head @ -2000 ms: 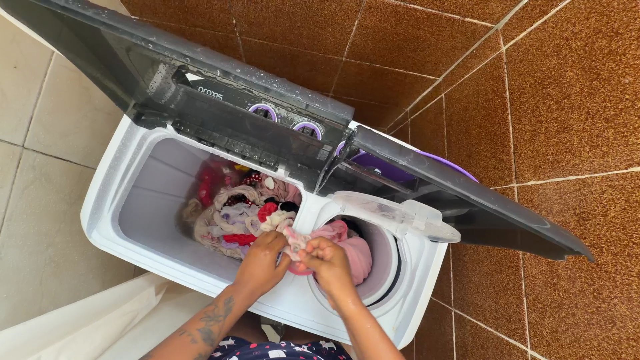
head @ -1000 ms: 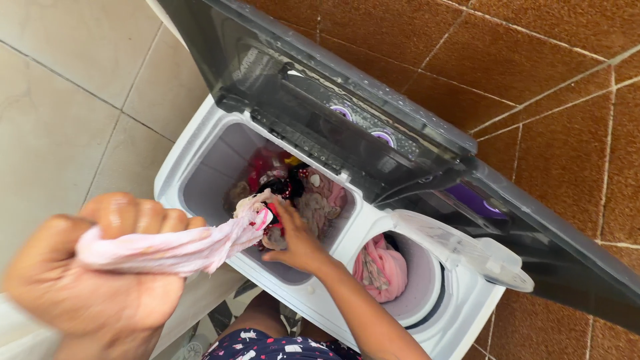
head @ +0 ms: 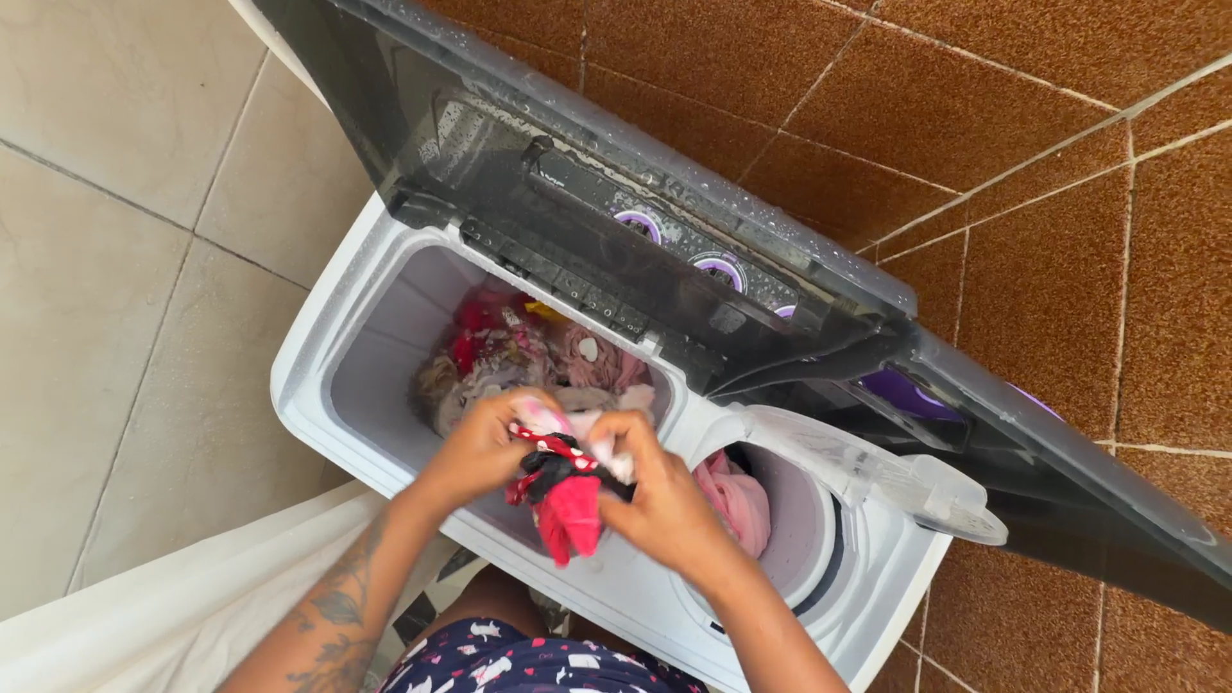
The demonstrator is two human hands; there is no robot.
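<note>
My left hand point(head: 489, 445) and my right hand point(head: 662, 489) hold a bunched wet garment point(head: 568, 515), red and black with a white-dotted red band and pale pink parts, above the near edge of the wash tub. Both hands have their fingers closed on the cloth. Below and behind them, wet clothes point(head: 500, 361) in grey, red and pink lie in the wash tub of a white twin-tub washing machine point(head: 322, 423). A pink cloth point(head: 736, 505) sits in the round spin tub point(head: 804, 529), right of my right hand.
The dark see-through lid point(head: 616, 125) stands raised over the purple-ringed knobs point(head: 720, 271). A clear inner lid point(head: 866, 462) is tilted up beside the spin tub. Brown wall tiles point(head: 1030, 337) rise behind, and a white curtain point(head: 192, 597) hangs at the lower left.
My left hand has come back from the far left to the tub, beside my right hand. The pale pink cloth is no longer stretched out; a red and black garment is now between both hands.
</note>
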